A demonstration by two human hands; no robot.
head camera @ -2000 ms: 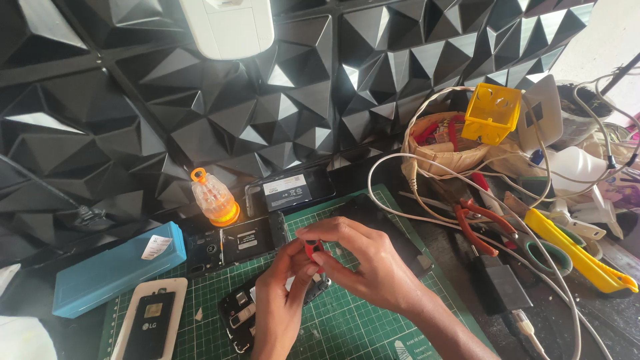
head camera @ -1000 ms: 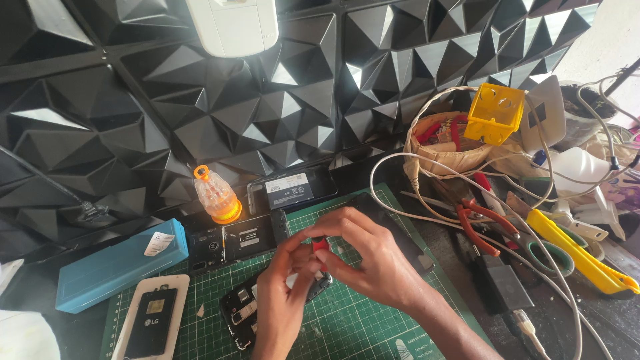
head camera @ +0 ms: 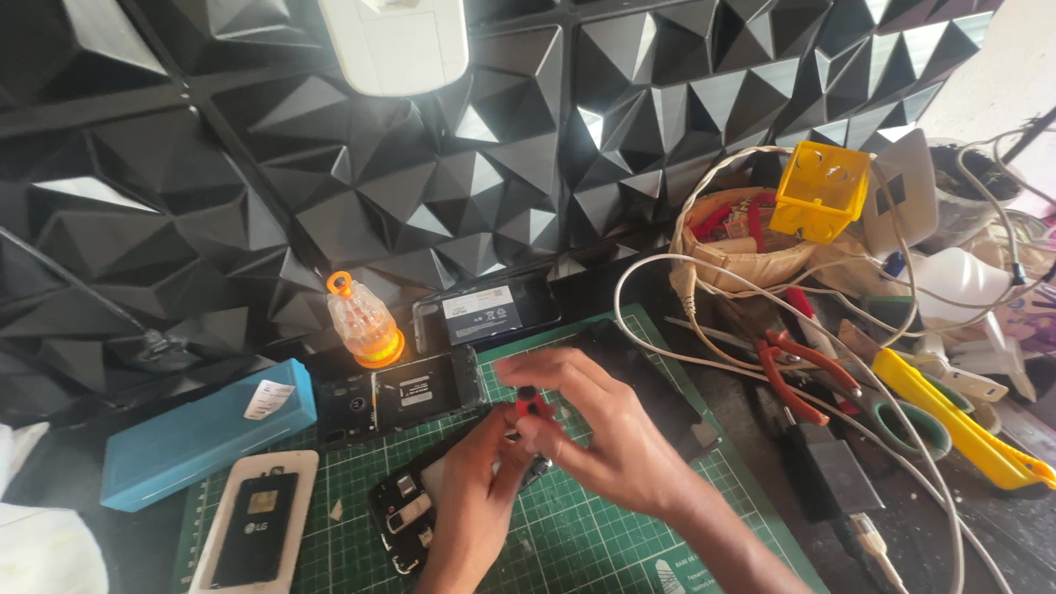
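My right hand (head camera: 606, 429) has its thumb at a small red and black tool handle (head camera: 530, 402), its index finger raised above it. My left hand (head camera: 483, 487) closes its fingers around the lower part of this tool, over an opened smartphone (head camera: 408, 511) on the green cutting mat (head camera: 627, 536). The tool's tip is hidden. Behind the hands lie a dark phone frame (head camera: 417, 392) and a phone back with a battery (head camera: 487, 313). An LG battery (head camera: 257, 528) rests in a white phone cover (head camera: 304, 495) at the left.
A clear orange-based bit holder (head camera: 363, 322) and a blue box (head camera: 206, 437) stand left. A dark flat panel (head camera: 652, 388) lies right of the hands. Farther right are pliers (head camera: 800, 371), a black adapter (head camera: 833, 470), a yellow utility knife (head camera: 949, 421), cables and a basket (head camera: 747, 260) with a yellow electrical box (head camera: 821, 190).
My right index finger has lifted off the red tool, which shows more plainly between my hands. My left hand stays near the same place over the phone.
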